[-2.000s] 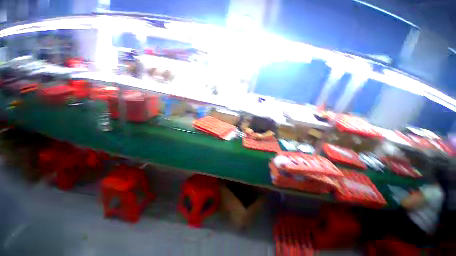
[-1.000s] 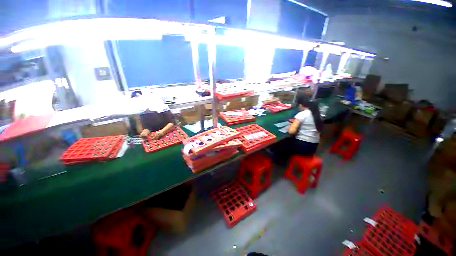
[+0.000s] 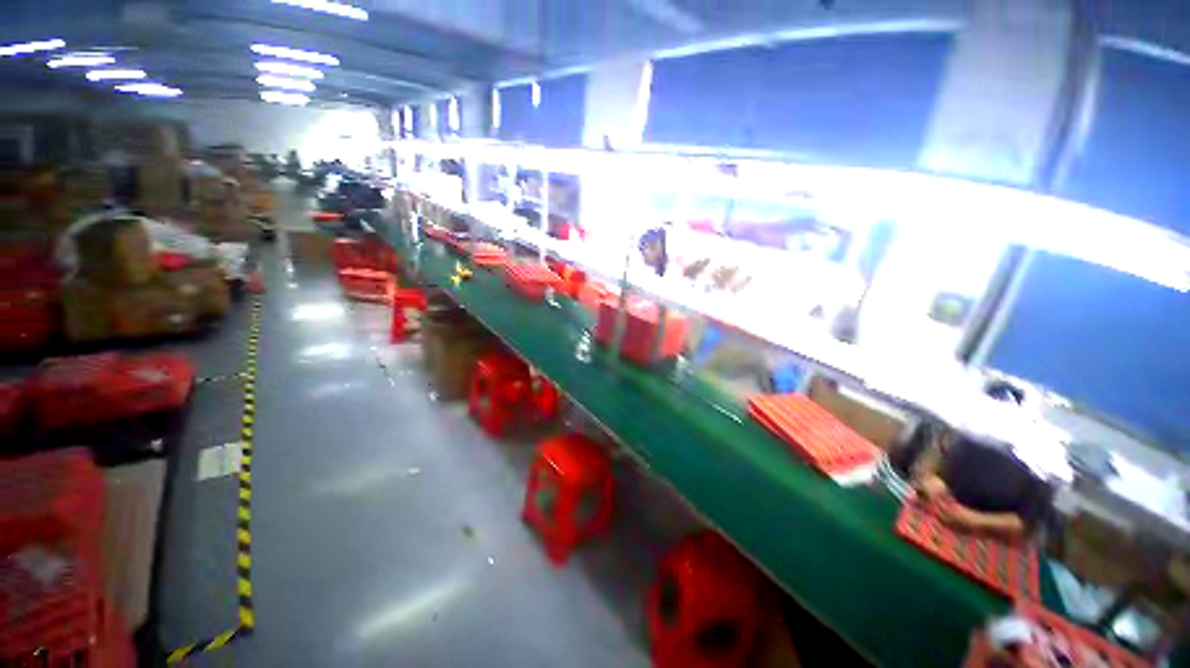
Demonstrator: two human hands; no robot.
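Observation:
Neither of my hands is in the picture. Nearest in front of me is the long dark-green conveyor belt [image 3: 705, 476], running from the lower right into the distance. A red compartment tray [image 3: 812, 435] lies on it with something white at its near end. Another red tray [image 3: 968, 546] lies in front of a seated person in dark clothing, whose arm rests at it. A further red tray with pale things on it [image 3: 1051, 642] is cut off by the bottom right edge. A thick red block, probably stacked trays [image 3: 641, 329], stands farther along.
Red stools [image 3: 569, 496] stand along the belt's aisle side. A grey aisle [image 3: 379, 522] with yellow-black tape [image 3: 245, 483] runs away from me. Red tray stacks [image 3: 52, 548] and brown cartons [image 3: 144, 294] line the left. A white raised shelf and bright lights are behind the belt.
My view has swung left along the line. The aisle and left-hand stacks have come into view; the standing person in white and the floor trays on the right have left it.

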